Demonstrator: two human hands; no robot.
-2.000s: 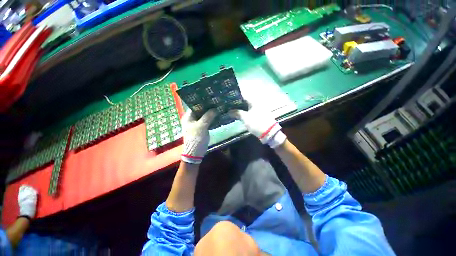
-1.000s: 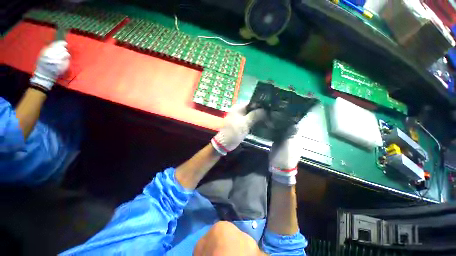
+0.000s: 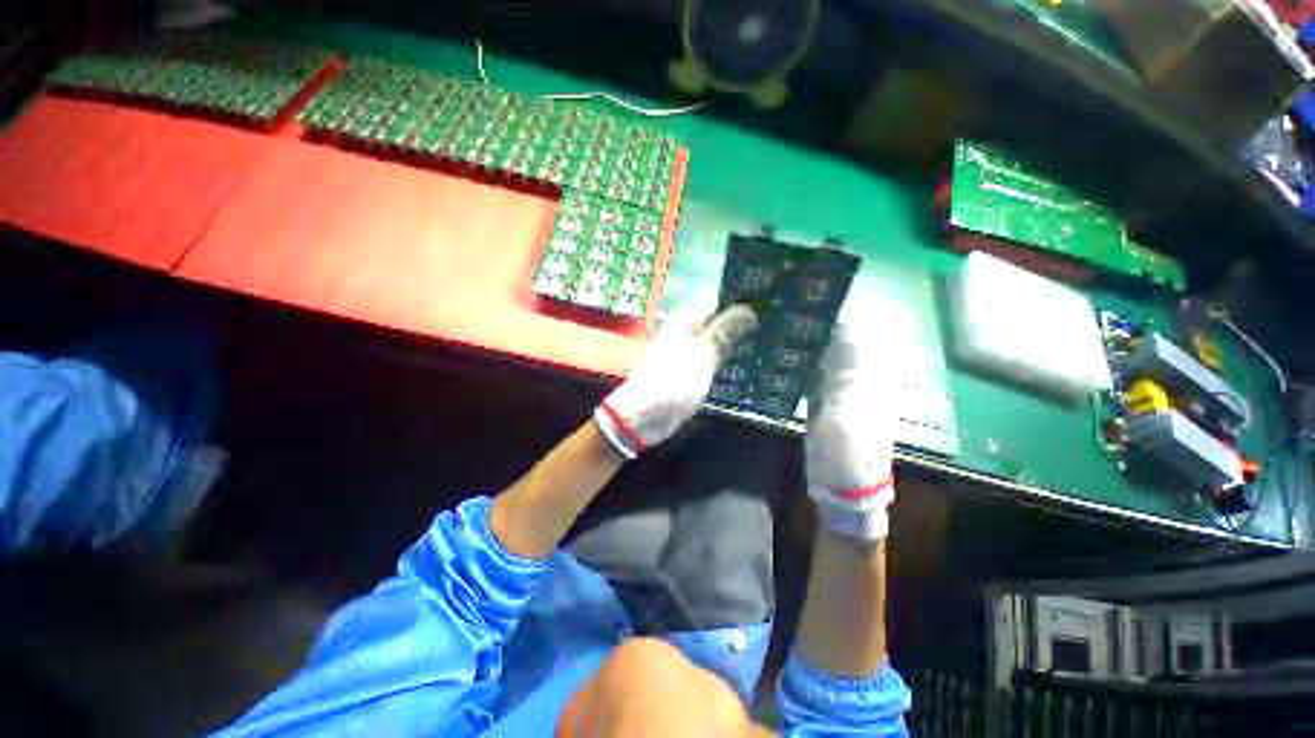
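Note:
A dark-faced PCB panel (image 3: 786,317) is held over the bench's front edge, above a pale clear plate (image 3: 923,397). My left hand (image 3: 671,382), in a white glove with a red band, grips its left side, fingers over its face. My right hand (image 3: 854,418), gloved the same and partly blurred, is at its right edge; its fingertips are washed out against the bright plate, and whether it holds something of its own cannot be told.
Rows of green PCB strips (image 3: 490,130) lie on a red board (image 3: 390,216) at left. A white block (image 3: 1031,325), a large green circuit board (image 3: 1038,202) and power supply units (image 3: 1183,433) are at right. A fan (image 3: 750,29) stands behind. A blue sleeve (image 3: 87,447) shows at far left.
The view has swung since two seconds ago. The panel now shows narrower than one second ago, with my right hand at its right edge. The other person's gloved hand has left the red board.

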